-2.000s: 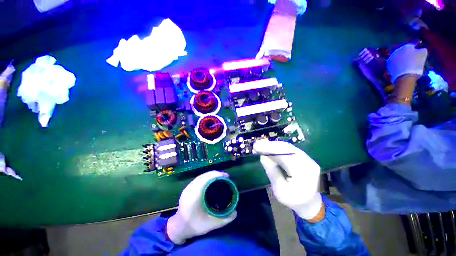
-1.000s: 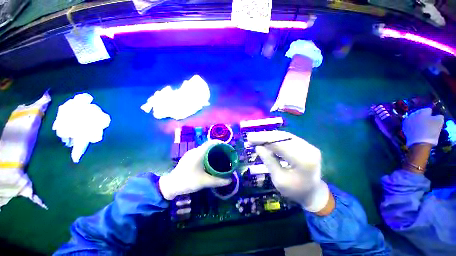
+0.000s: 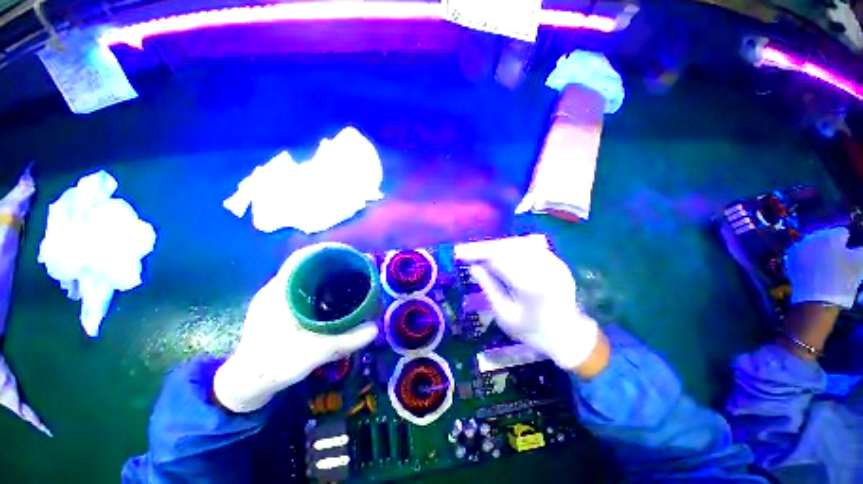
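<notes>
My left hand (image 3: 270, 354), in a white glove, holds the green round cup (image 3: 331, 288) with dark liquid above the left part of the circuit board (image 3: 445, 449). Three red-brown toroidal inductors (image 3: 414, 323) on white bases show in a column right of the cup. My right hand (image 3: 535, 302), gloved in white, is over the board's upper right, fingers bent together near the white bars (image 3: 511, 357). No brush can be made out in its fingers now; the fingertips are blurred. A yellow-topped transformer (image 3: 525, 437) sits near the board's front edge.
Crumpled white cloths (image 3: 317, 181) lie behind and left of the board. A pinkish wrapped bundle (image 3: 568, 156) lies at the back right. A white packet (image 3: 11, 227) is at the left edge. At right, another person's gloved hand (image 3: 825, 267) is over another board (image 3: 748, 236).
The cup has moved left, uncovering the toroids, and looks larger. My right hand still hovers over the upper right board; the thin dark stick seen in its fingers earlier no longer shows.
</notes>
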